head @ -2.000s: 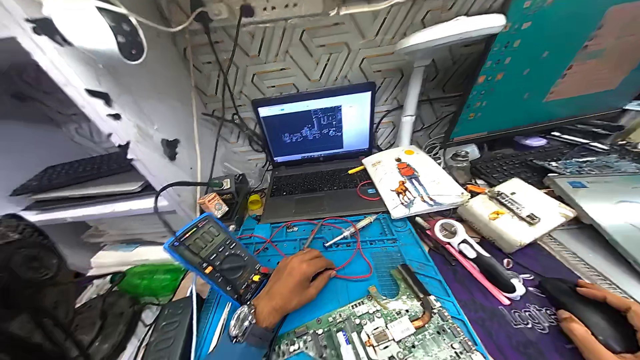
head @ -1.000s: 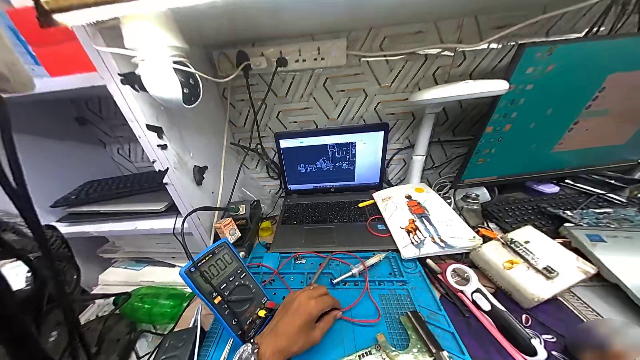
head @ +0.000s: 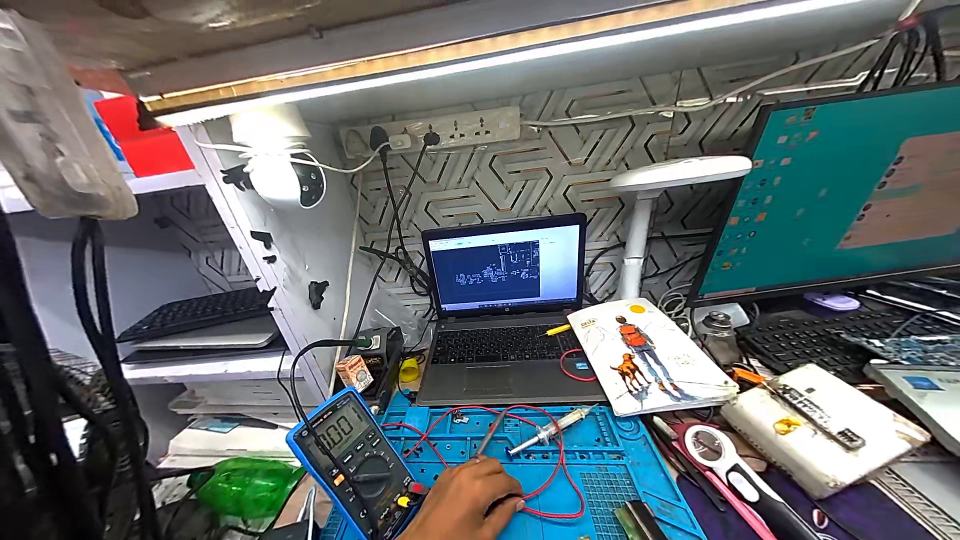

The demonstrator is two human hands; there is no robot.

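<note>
My left hand [head: 472,499] rests palm down on the blue silicone repair mat [head: 536,469], fingers bent. A thin pointed metal tool [head: 491,436] runs up from its fingertips; whether they grip it is unclear. Left of the hand a blue-edged digital multimeter [head: 356,465] lies tilted, display lit, yellow and red plugs at its lower end. A red test lead [head: 574,487] loops around the hand's right side. A syringe with a blue end [head: 551,431] lies just beyond. At the bottom edge shows a dark part [head: 639,521] of the circuit board. My right hand is out of view.
Behind the mat stands an open laptop [head: 499,382] showing a board diagram. An illustrated notebook [head: 649,356] overlaps its right corner. Right of the mat lie a magnifier [head: 709,450] with a dark handle and a white block-like object [head: 825,427]. A green plastic bottle [head: 247,487] lies at left.
The view has tilted up and left, so most of the circuit board has left it. My right hand, on a black mouse in the oldest frame, is out of view. My left hand stays beside the multimeter.
</note>
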